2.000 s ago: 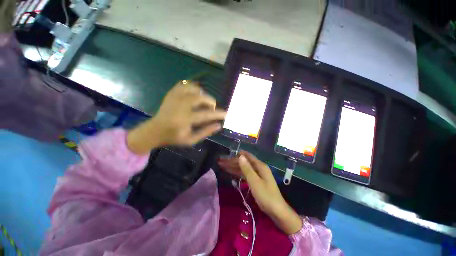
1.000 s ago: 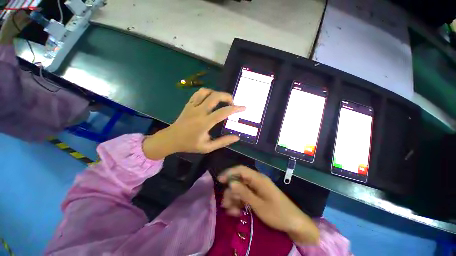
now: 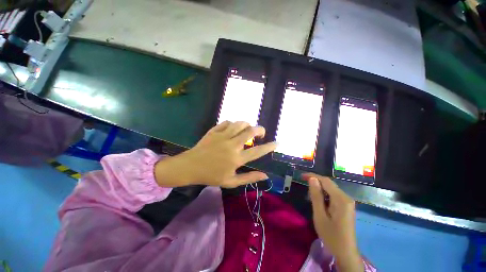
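Three lit phones lie in a black foam tray [image 3: 391, 106]: a left phone [image 3: 241, 98], a middle phone [image 3: 299, 119] and a right phone [image 3: 356, 139]. My left hand [image 3: 218, 154], fingers spread, covers the left phone's lower end; one fingertip reaches the middle phone's lower left corner. A small silver plug [image 3: 288, 183] sits at the middle phone's bottom edge. My right hand [image 3: 333, 215] is below the tray, right of the plug, fingers bent; whether it holds anything is unclear. A white cord [image 3: 260, 228] hangs over the dark red garment.
A yellow piece [image 3: 178, 88] lies on the green bench [image 3: 128, 79] left of the tray. A white power strip [image 3: 53, 52] with plugs is at far left. A person's sleeve [image 3: 37, 130] is at the left edge. Pale boards [image 3: 186, 26] lie behind the tray.
The view has shifted, so the tray appears further left. My left hand has moved down and right relative to the phones. My right hand has moved right, from the garment towards the tray's front edge.
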